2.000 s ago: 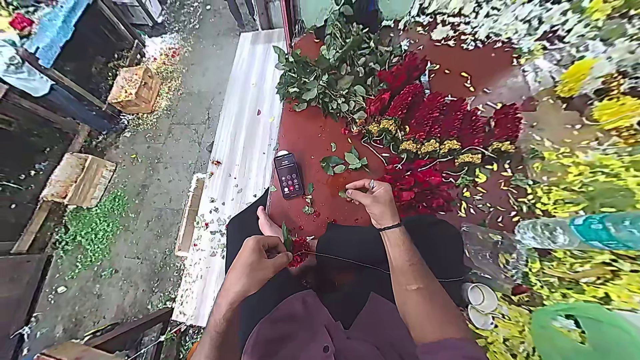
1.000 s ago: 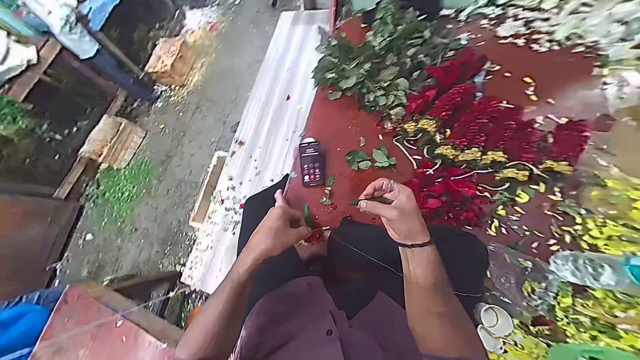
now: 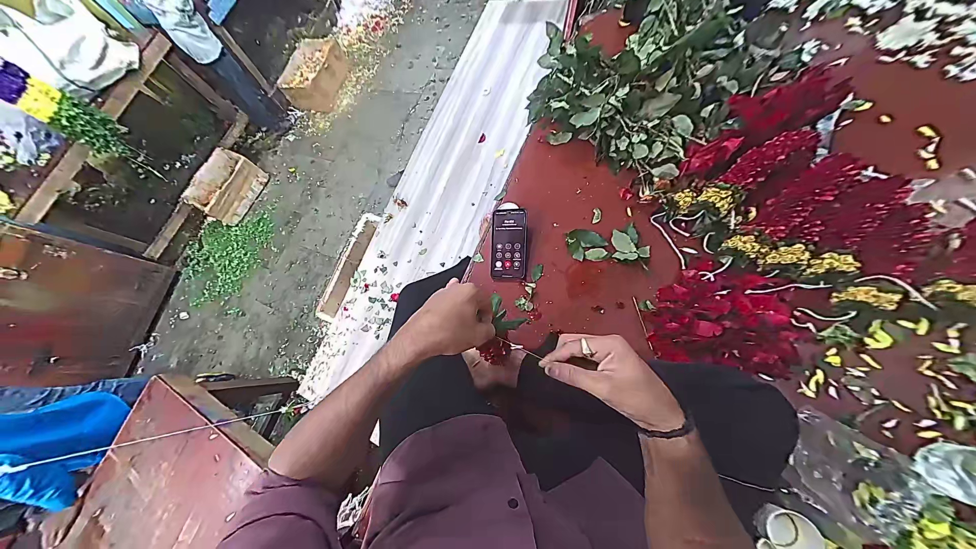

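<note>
My left hand [image 3: 456, 319] is closed on a small bunch of dark red flowers with green leaves [image 3: 496, 347], above my lap. A thin thread [image 3: 526, 351] runs from the bunch to my right hand [image 3: 602, 370], whose thumb and fingers pinch it. A ring and a dark wristband are on the right hand and wrist. Just beyond my hands lies a smartphone [image 3: 509, 242] with its screen lit, on the red surface. Loose green leaves [image 3: 608, 244] lie to its right. Bunches of red petals [image 3: 720, 320] lie farther right, beside red and yellow garlands [image 3: 793, 255] with white cords.
A heap of leafy stems [image 3: 640, 91] stands at the back of the red platform [image 3: 564, 183]. White sheeting [image 3: 465, 114] runs along its left edge. Wooden boxes [image 3: 226, 185] stand by the walkway at left. A white cup-like roll [image 3: 789, 528] and plastic wrap are at lower right.
The green piece in my right fingers no longer shows there; they now pinch the thread. My right hand has moved lower and nearer to me. The view has shifted left.
</note>
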